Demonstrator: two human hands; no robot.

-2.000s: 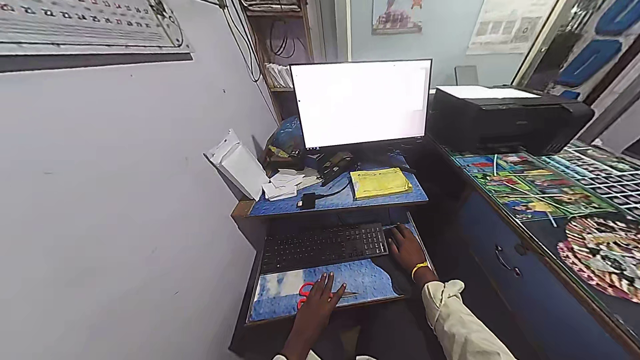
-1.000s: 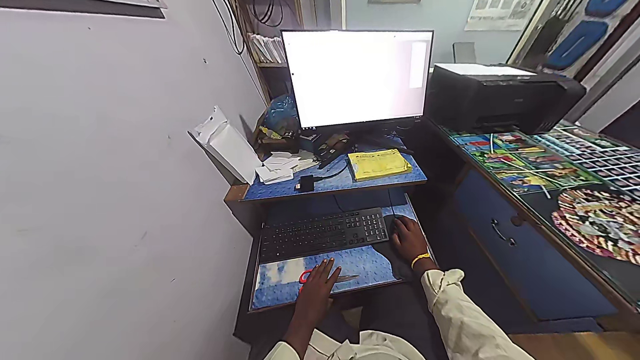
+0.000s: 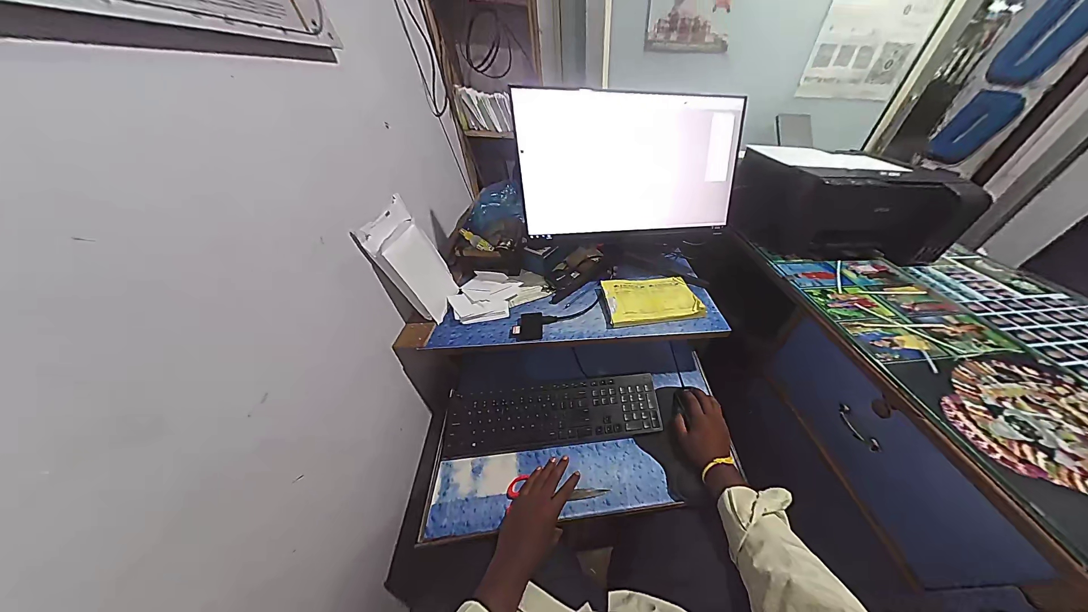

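Note:
My right hand [image 3: 703,427], with a yellow band at the wrist, rests over a black computer mouse [image 3: 682,401] on the keyboard tray and covers most of it. Fingers apart, my left hand [image 3: 541,500] lies flat over red-handled scissors [image 3: 517,486], whose blades [image 3: 588,493] point right from under the fingers. Just beyond the hands is a black keyboard [image 3: 552,414] on the blue-patterned tray [image 3: 463,516]. A lit monitor [image 3: 625,161] stands behind, on the upper shelf of the desk.
The upper shelf [image 3: 578,330] carries a yellow paper pad [image 3: 653,301], white paper slips [image 3: 483,299], a black cable connector [image 3: 529,325] and a white box [image 3: 412,259]. At right, a black printer [image 3: 867,204] stands on a glass-topped counter [image 3: 918,374] with a drawer handle. A wall borders the left.
The view has shifted slightly. Both hands stay in about the same places, the right over the mouse and the left over the scissors.

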